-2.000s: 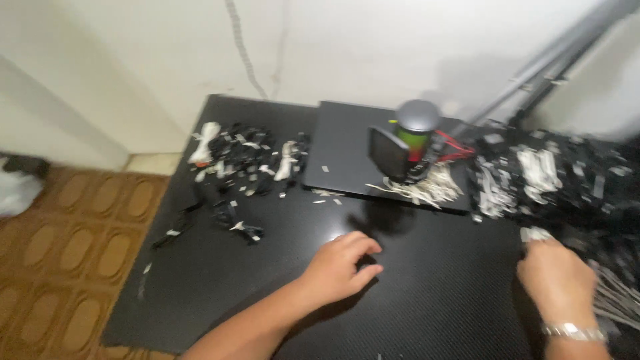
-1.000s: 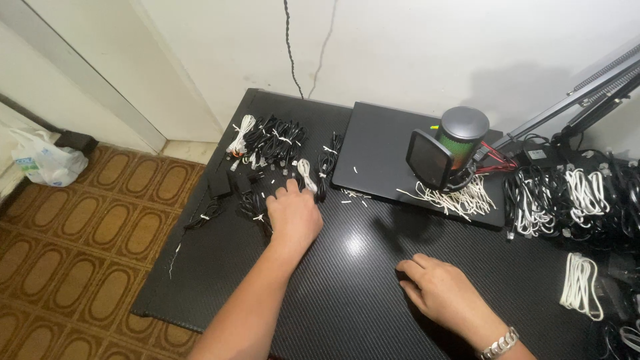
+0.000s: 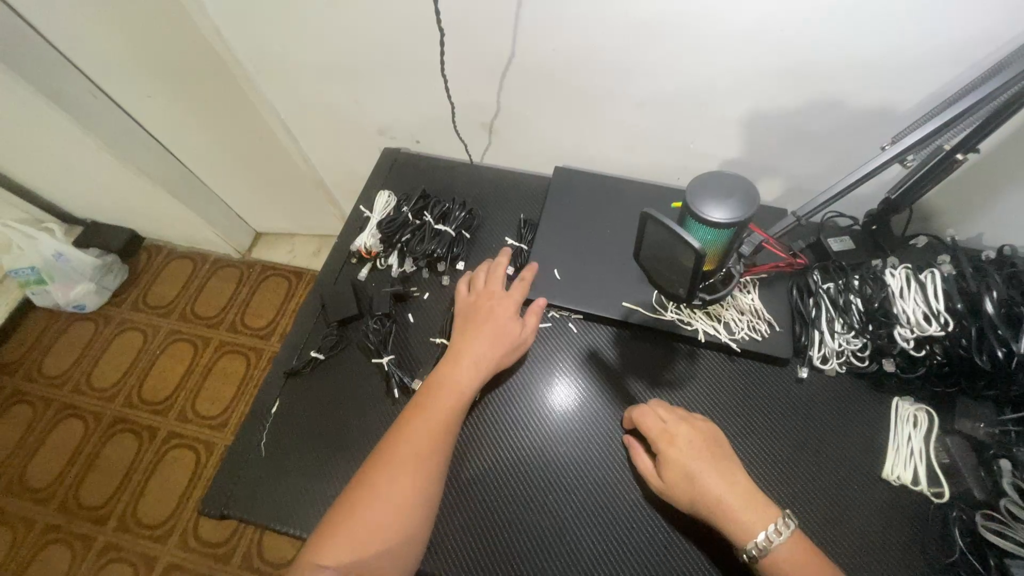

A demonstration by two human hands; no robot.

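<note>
My left hand (image 3: 492,312) is palm down at the table's left part, fingers spread, with no object visible in its grip; what lies beneath it is hidden. Its fingertips are beside a tied black cable bundle (image 3: 522,240). Left of it are tied black cables (image 3: 436,224), a white cable bundle (image 3: 378,220), another tied black bundle (image 3: 384,356) and a black power adapter (image 3: 342,302). My right hand (image 3: 692,460) rests over the black textured table (image 3: 552,496), loosely curled, thumb and fingers apart, nothing seen in it.
A flat black panel (image 3: 592,232) carries a microphone (image 3: 708,232) with a pop filter (image 3: 670,256) and a pile of white ties (image 3: 720,312). Many coiled cables (image 3: 920,304) and a white coil (image 3: 914,448) lie at right. A metal boom arm (image 3: 904,148) slants overhead.
Since the first frame my left hand has moved to the cables at left, and my right hand has come away from the right-hand cables, leaving a white coil there. The view has shifted.
</note>
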